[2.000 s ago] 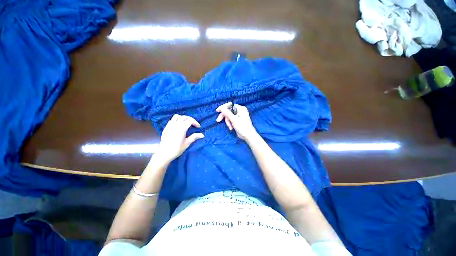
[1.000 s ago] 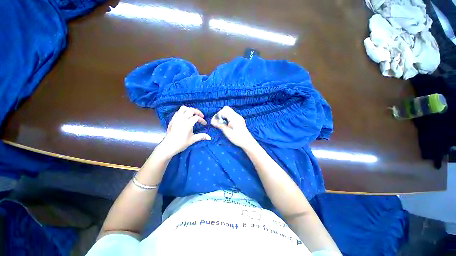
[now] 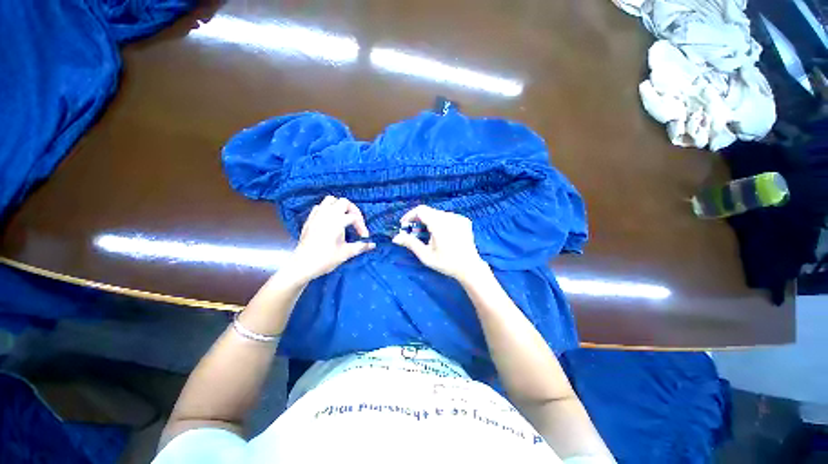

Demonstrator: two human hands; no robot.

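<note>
A blue dress with tiny pale dots lies on the table in front of me, its gathered neckline and puffed sleeves away from me. A small dark neck label sticks up at its far edge. My left hand pinches the dress cloth just below the dark gathered band. My right hand is close beside it on the same part, fingers bent around a small dark tool, the thread snips, mostly hidden in the hand. I cannot see a thread between the fingertips.
The glossy brown table has a pale front edge. Other blue dresses lie at the left, and more blue cloth is below the edge at right. White garments, a bottle and black garments are at far right.
Both hands stay at the band below the neckline. My right hand has turned, its thumb and finger now lower and nearer my left fingertips. The view has turned and shifted somewhat.
</note>
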